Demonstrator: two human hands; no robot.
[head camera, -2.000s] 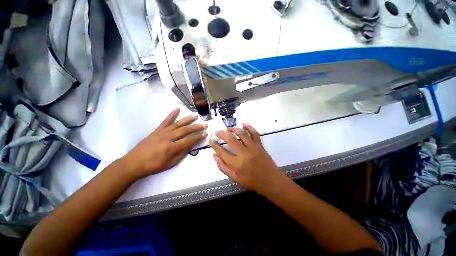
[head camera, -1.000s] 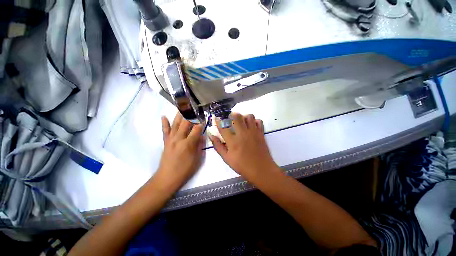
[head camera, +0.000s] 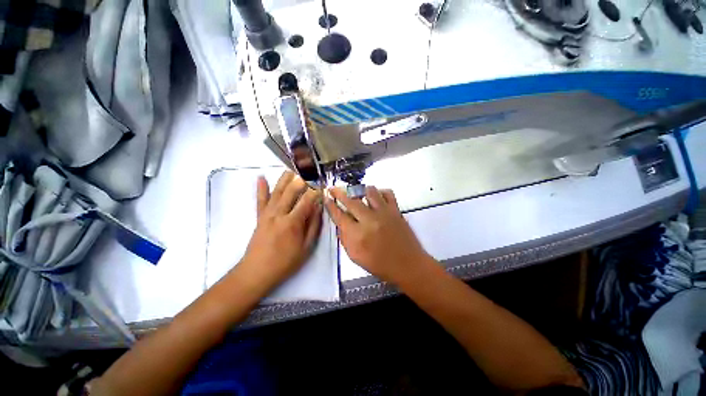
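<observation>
A white pocket piece (head camera: 232, 224) with a dark edge line and a rounded upper left corner lies flat on the table, its top right part at the needle. My left hand (head camera: 286, 224) lies on it with the fingertips close to the needle. My right hand (head camera: 378, 228) is just right of the piece's right edge, its fingertips by the presser foot (head camera: 354, 186). The fingertips of both hands almost meet. The needle point and the cloth under the fingertips are hidden. The white sewing machine (head camera: 464, 124) with a blue stripe stands above the hands.
A tied grey bundle (head camera: 39, 247) with a blue-ended strip lies at left. Grey and checked parts (head camera: 101, 100) are heaped upper left. Layered pale pieces (head camera: 209, 62) sit left of the machine head. A fanned stack (head camera: 635, 309) is low at right. The table edge (head camera: 495, 263) curves below the hands.
The white piece now lies spread under my left hand down to the table edge; its outline was much less visible before. My left hand has moved right and turned more upright since the oldest frame.
</observation>
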